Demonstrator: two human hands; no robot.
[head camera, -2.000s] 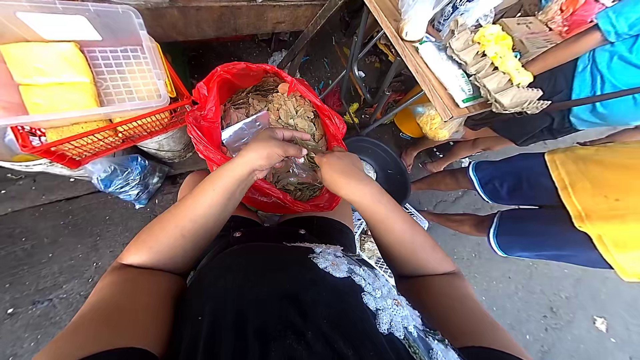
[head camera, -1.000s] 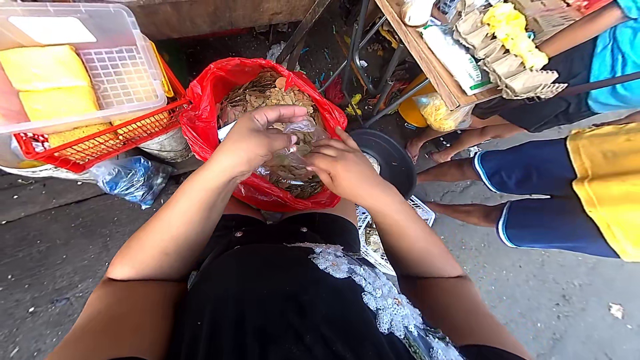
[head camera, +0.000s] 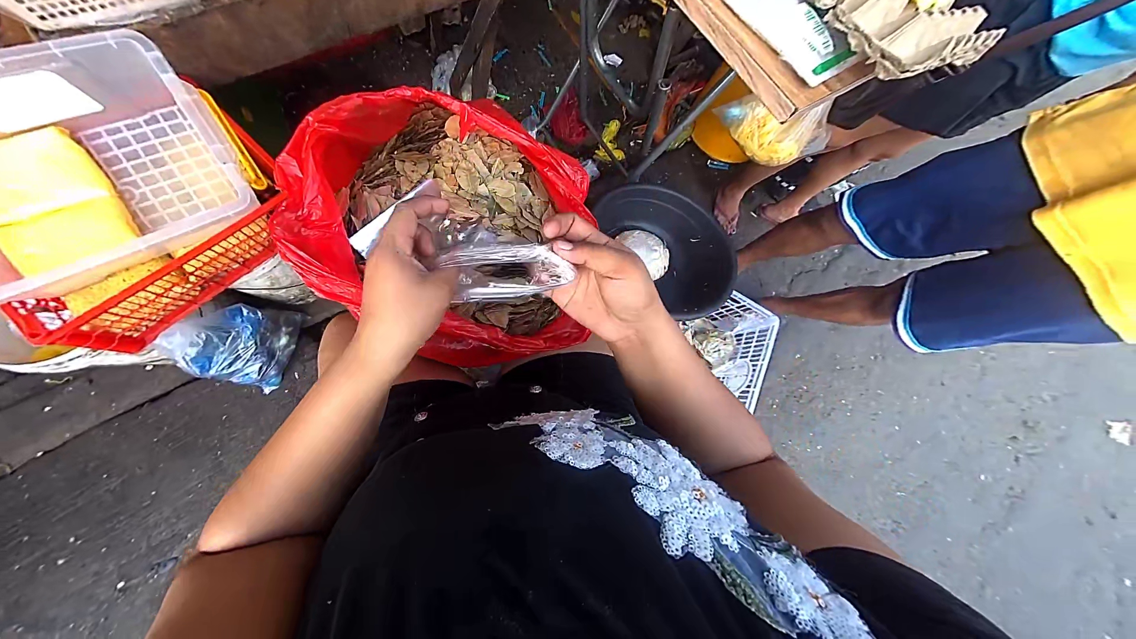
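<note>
A clear plastic bag (head camera: 501, 266) is stretched between my two hands. My left hand (head camera: 404, 280) grips its left end, and my right hand (head camera: 608, 280) pinches the other end between thumb and fingers. Below the hands, a red plastic bag (head camera: 311, 169) stands wide between my knees, filled with dried brown leaves or flakes (head camera: 497, 177). Beside my left fingers lies a flat whitish packet or stack of bags (head camera: 382, 217), partly hidden by that hand; whether the hand also holds it, I cannot tell.
At left are a red plastic basket (head camera: 169, 297), a clear plastic box (head camera: 169, 169) and a bag with blue contents (head camera: 235, 342). A black basin (head camera: 701, 257) and white crate (head camera: 754, 342) stand right of the red bag. Beyond are a wooden table (head camera: 745, 53) and other people's legs (head camera: 834, 302).
The clear plastic bag, bunched between my hands one second ago, is now drawn out sideways. My hands have moved apart.
</note>
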